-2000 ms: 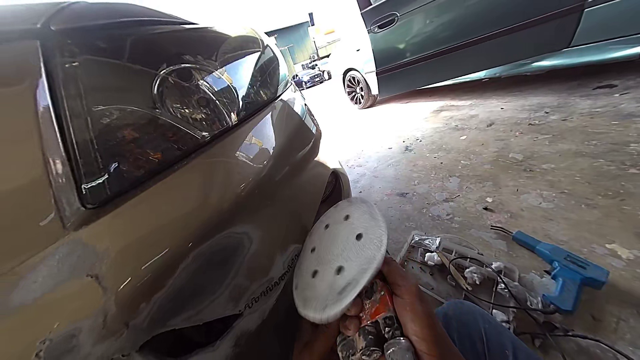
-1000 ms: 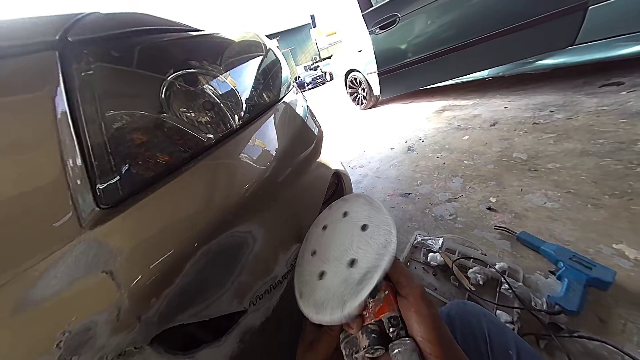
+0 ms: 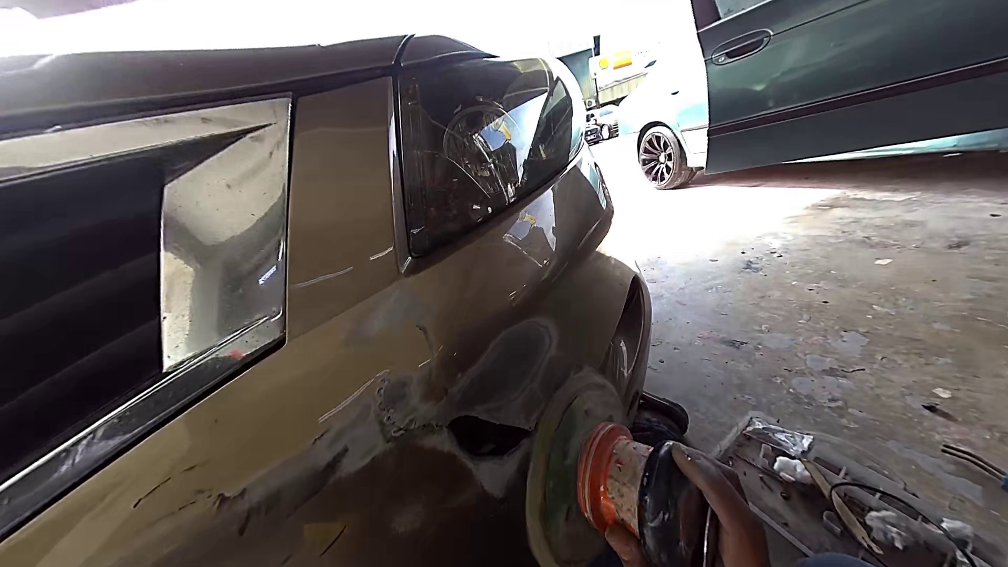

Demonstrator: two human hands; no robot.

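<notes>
My right hand (image 3: 728,504) is wrapped around the dark rear body of an orange-collared power sander (image 3: 622,476) at the lower right. The round sanding pad (image 3: 555,472) faces the tan car's side panel (image 3: 441,315), just right of a dark hole (image 3: 487,435) in the bodywork. Whether the pad touches the panel is unclear. Grey sanded patches (image 3: 508,358) surround the hole. Fingertips show under the sander's collar; whose hand they belong to, right or left, I cannot tell. Otherwise my left hand is hidden.
A tray (image 3: 776,524) with white scraps, a stick and a dark cable lies on the concrete floor (image 3: 835,315) at right. Behind stand a green car door (image 3: 858,87) and a car wheel (image 3: 661,156). The tan car's rear side window (image 3: 480,150) is above the panel.
The sander has turned from its perforated pad face showing toward me to that face being toward the car panel. The view has swung left, showing more of the car's side.
</notes>
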